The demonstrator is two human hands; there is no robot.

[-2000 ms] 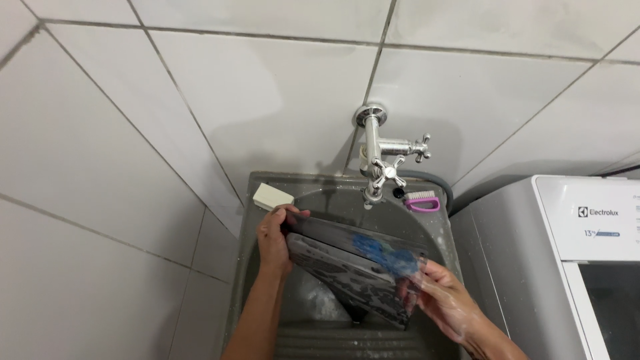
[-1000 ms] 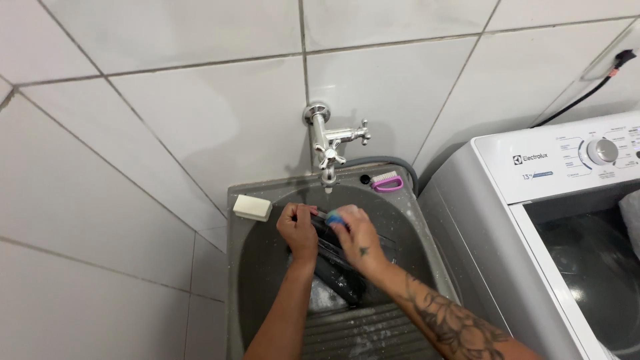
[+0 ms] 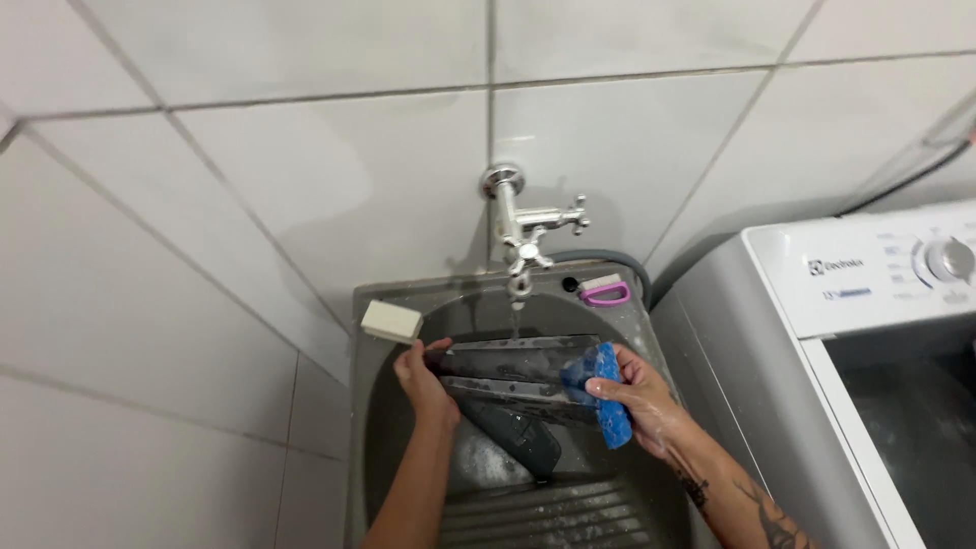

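My left hand (image 3: 427,385) grips the left end of a wet, dark, ridged plastic part (image 3: 518,364) held over a grey laundry sink (image 3: 357,427). Around the part's right end, my right hand (image 3: 637,393) presses a blue sponge (image 3: 612,396), its thumb on top. Water runs from the chrome tap (image 3: 520,286) onto or just behind the part; exactly where it lands is unclear. A second dark plastic piece (image 3: 522,442) lies lower in the basin, partly hidden under the held part, beside white suds (image 3: 484,461).
On the sink's back left corner sits a pale soap bar (image 3: 391,320). A purple-handled brush (image 3: 605,292) and a small black round thing (image 3: 569,284) rest at the back right. A grey hose (image 3: 602,255) curves behind. To the right stands a white Electrolux washing machine (image 3: 778,305).
Water now runs from the tap. The blue sponge, near the left hand a second ago, is now at the part's right end with my right hand.
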